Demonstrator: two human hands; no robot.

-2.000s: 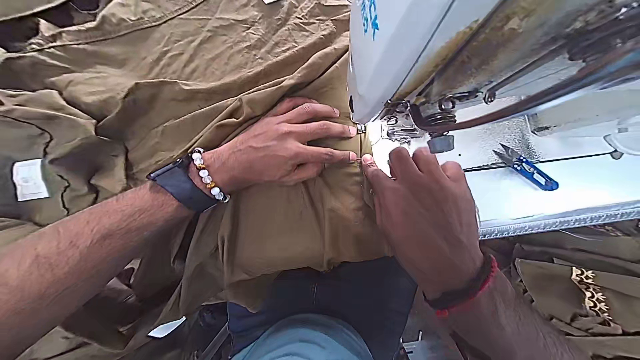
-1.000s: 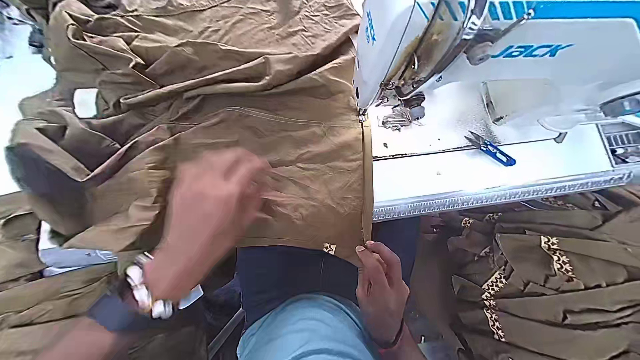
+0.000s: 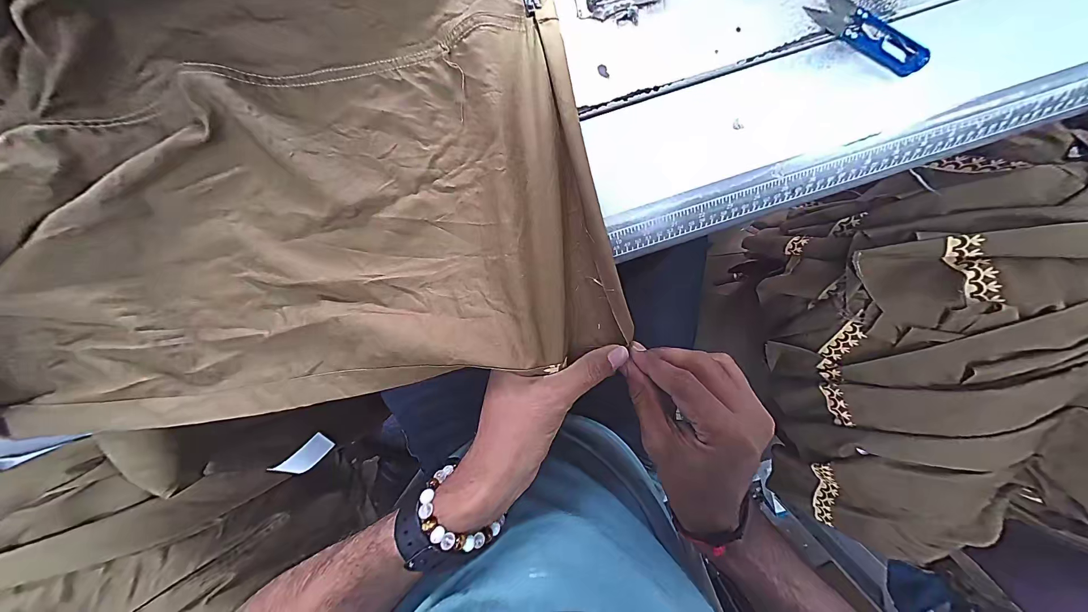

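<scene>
A brown cloth garment [image 3: 340, 229] with a curved double-stitched seam lies over the left of the sewing machine bed and hangs toward my lap. Its folded right edge runs from beneath the machine's presser foot [image 3: 532, 7], barely visible at the top, down to my fingers. My left hand [image 3: 535, 416], with a beaded bracelet and dark band at the wrist, grips the lower corner, its thumb on top and its fingers hidden under the cloth. My right hand [image 3: 705, 416] pinches the same corner between thumb and fingertips, touching the left thumb.
Blue-handled thread snips [image 3: 875, 36] lie on the white machine bed [image 3: 680, 161]. A measuring scale [image 3: 816, 178] lines the bed's front edge. Brown cloth pieces with patterned trim [image 3: 960, 340] are heaped at the right. More brown cloth [image 3: 170, 527] and a white paper tag [image 3: 304, 453] lie lower left.
My left hand has moved right to the garment's lower corner, joining my right hand. Two seconds ago both hands were beside the presser foot. The view has shifted closer to the cloth.
</scene>
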